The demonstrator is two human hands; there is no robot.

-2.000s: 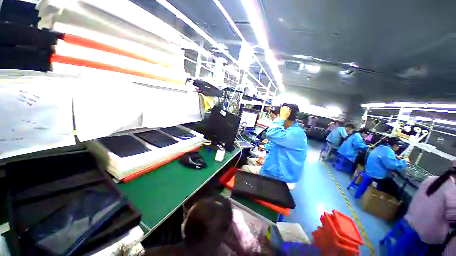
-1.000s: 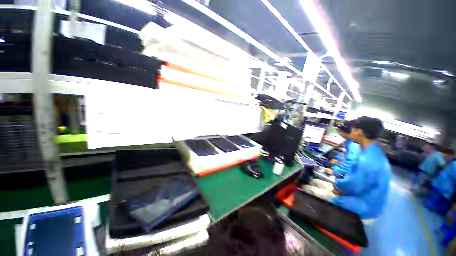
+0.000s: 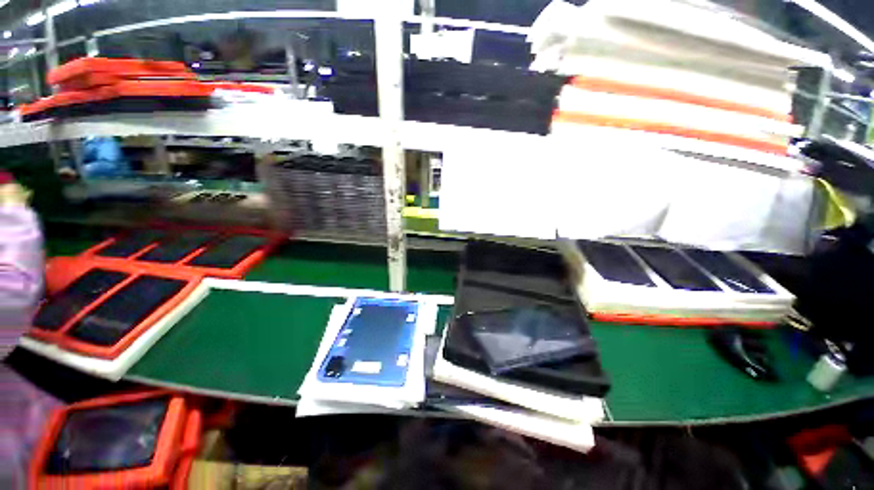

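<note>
A blue tablet back cover [image 3: 374,337] with a camera cutout and small pale labels lies on white sheets [image 3: 316,392] near the bench's front edge. Right of it, a deep black tray [image 3: 522,273] holds a dark glossy flat piece in clear film [image 3: 537,340]. The tray rests on white foam [image 3: 517,390]. Neither my left hand nor my right hand can be made out; the bottom middle is dark and blurred.
Orange-red trays with dark screens [image 3: 134,306] are at left; another stands low at left [image 3: 110,435]. A white foam tray of dark units [image 3: 682,292] and a small black device [image 3: 743,352] are at right. A pink sleeve [image 3: 21,258] shows far left. A white post [image 3: 391,153] rises mid-bench.
The view has swung left. The back cover and black tray now stand near the middle, the orange-red trays have come in at left, and the aisle and blue-smocked worker at right have gone out.
</note>
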